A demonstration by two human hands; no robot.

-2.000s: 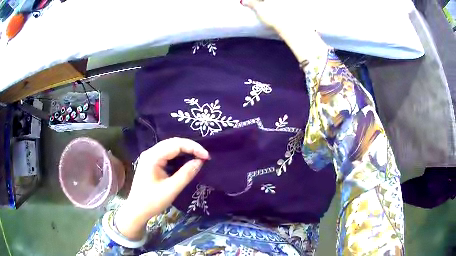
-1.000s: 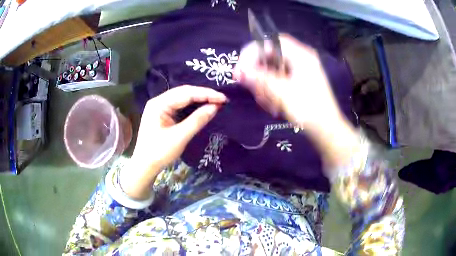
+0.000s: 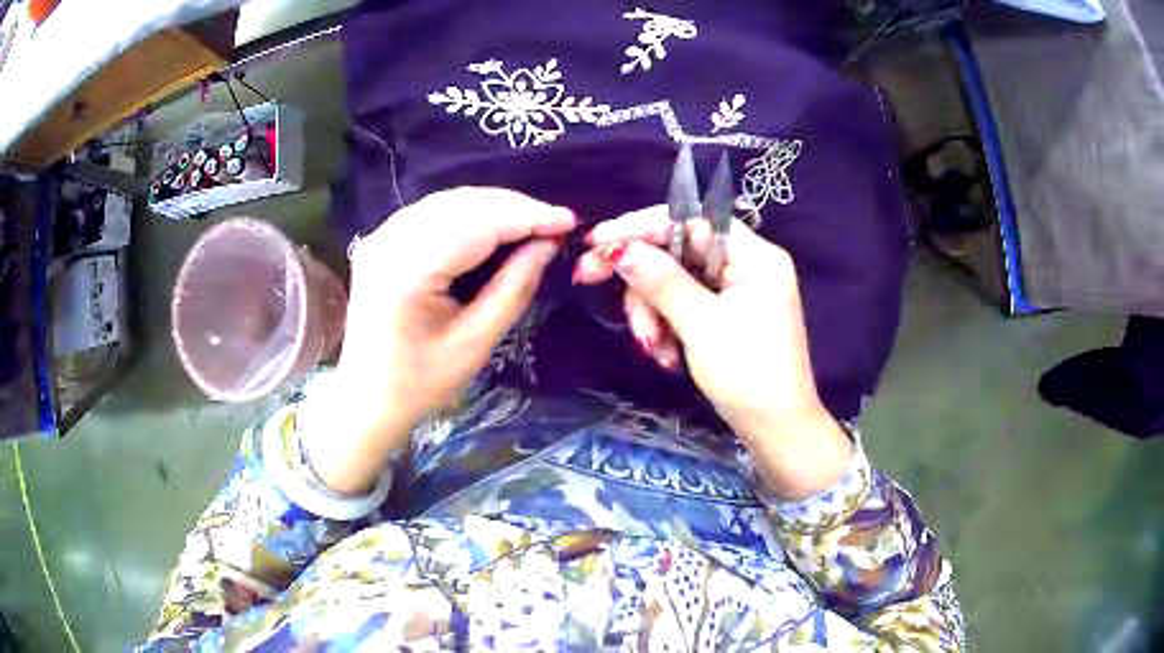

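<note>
The dark purple cloth with white embroidered flowers lies over the lap. My left hand pinches a bit of it between thumb and forefinger. My right hand holds small scissors in the palm, the two pointed blades sticking up and apart. Its thumb and forefinger are pinched together close beside my left fingertips, with a tiny gold glint between them. I cannot make out a needle or thread there.
A translucent pink tub stands on the green floor at left. Behind it is a pale box with several spools. The white-covered table shows at upper left. Blue-edged furniture and a dark cloth are at right.
My right hand has come back from the white table, now with the scissors in it, and has closed in beside my left fingertips. My left hand keeps its pinch.
</note>
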